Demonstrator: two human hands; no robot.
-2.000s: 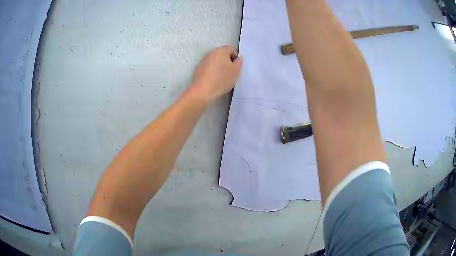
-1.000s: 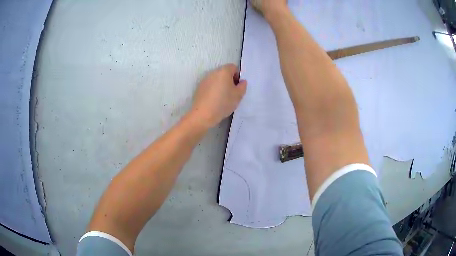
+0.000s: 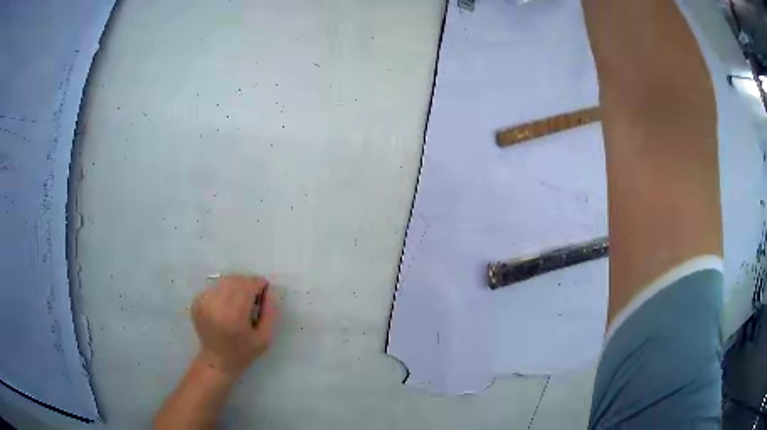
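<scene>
My left hand (image 3: 231, 321) is curled into a fist low over the table, left of the fabric lay. It is shut on what looks like a small dark offcut (image 3: 258, 309), with a pale sliver showing at its other side. My right arm reaches up across the right side of the lay; my right hand is past the top edge, out of the picture. The lay (image 3: 471, 336) has a pale paper top and a thin dark edge. A brown bar (image 3: 547, 128) and a dark bar (image 3: 547, 262) lie on it, both partly hidden by my right arm.
Another pale-topped lay (image 3: 38, 218) with a curved dark edge lies at the far left. The off-white table (image 3: 286, 159) between the lays carries small dark specks. A small dark-marked object (image 3: 465, 4) shows at the top edge. Cluttered dark floor shows at the right rim.
My left hand has left the lay's edge and moved down and left. My right arm has moved right, and its hand has left the view. The view has shifted, and more of both bars shows.
</scene>
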